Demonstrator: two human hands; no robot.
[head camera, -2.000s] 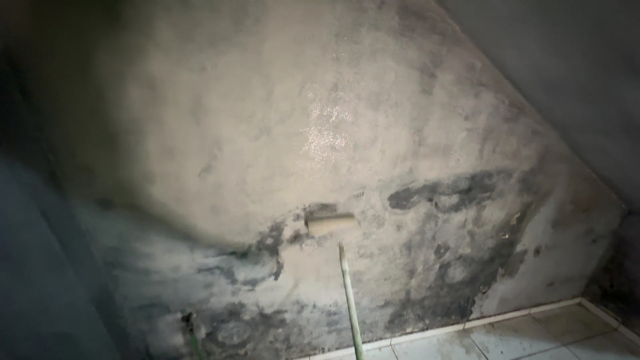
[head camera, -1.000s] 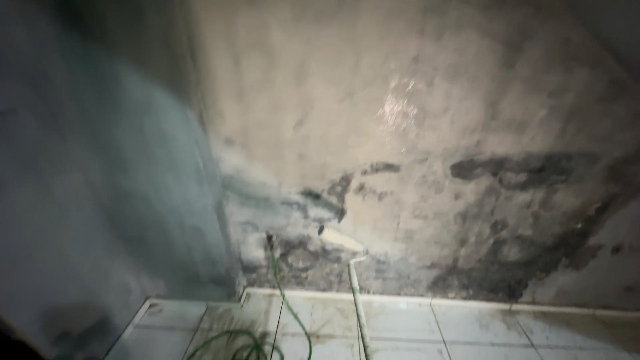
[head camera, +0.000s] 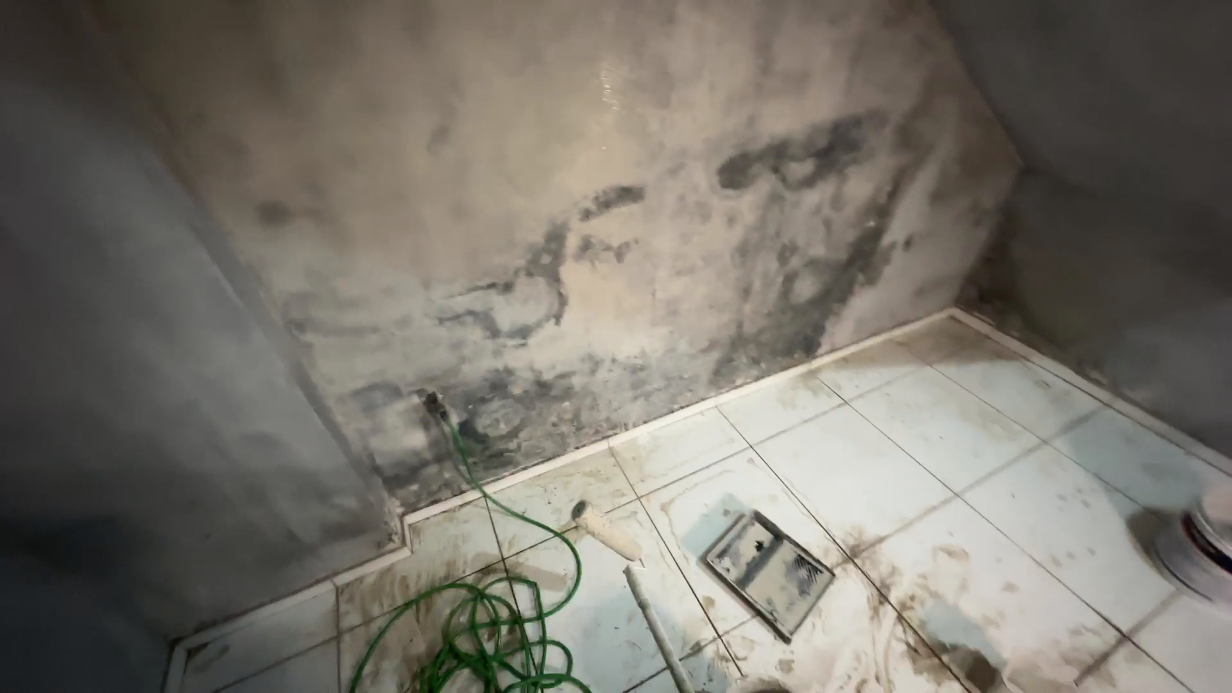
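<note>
Neither of my hands is in view. A paint roller (head camera: 606, 532) with a pale, cream-coloured sleeve is low in the picture, over the tiled floor; whether it touches the tiles I cannot tell. Its long pole (head camera: 658, 626) runs down out of the bottom edge. Right of the roller, a paint tray (head camera: 770, 575) smeared with pale and dark paint lies on the floor. Behind them stands a stained wall (head camera: 462, 173) with dark, peeling patches along its lower part and a small shiny spot higher up.
A green cable (head camera: 491, 635) lies coiled on the floor left of the roller and runs up to a dark fitting (head camera: 432, 402) low on the wall. At the right edge stands a round bucket (head camera: 1198, 544). Grey side walls rise left and right, and the floor tiles (head camera: 866, 452) are smeared.
The roller has come down from the stained wall and is now over the floor. The view has tilted down, bringing the paint tray and bucket into sight.
</note>
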